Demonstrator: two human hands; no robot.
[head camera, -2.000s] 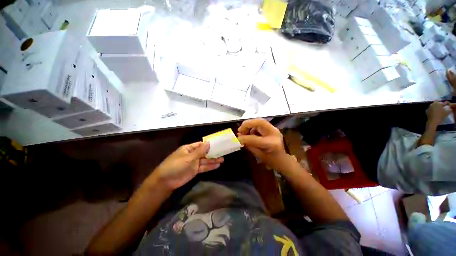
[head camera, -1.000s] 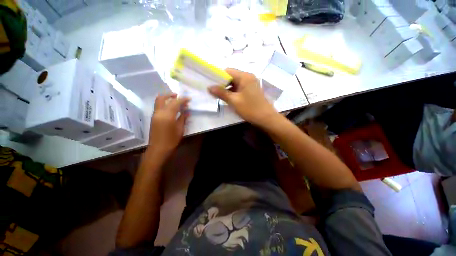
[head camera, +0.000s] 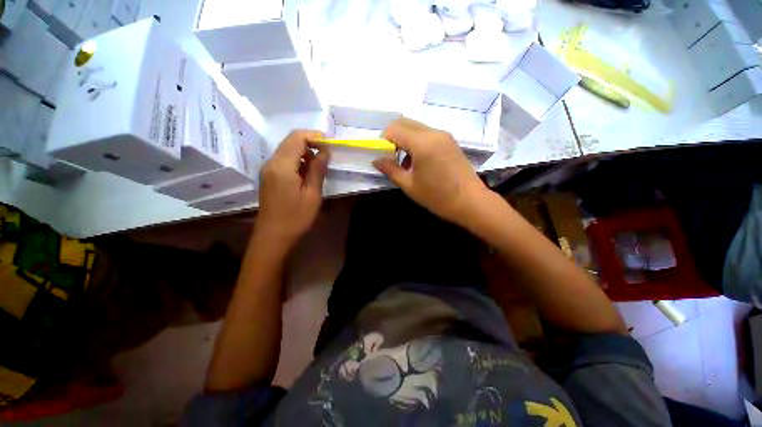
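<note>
A white piece with a bright yellow edge is held level between my two hands, over an open white box tray at the table's front edge. My left hand pinches its left end with thumb and fingers. My right hand grips its right end. My fingers hide both ends of the piece. A second open white tray stands just right of it, and a third open box sits tilted beside that one.
Closed white boxes with a round sticker and print stand at the left. Plain white boxes are stacked behind my left hand. Small white pieces lie at the back. Yellow sheets and a cutter lie at the right. A red stool is below.
The yellow-edged piece has come down from a raised tilt in my right hand to level over the tray. My left hand now holds its other end. The camera view has shifted closer to the trays.
</note>
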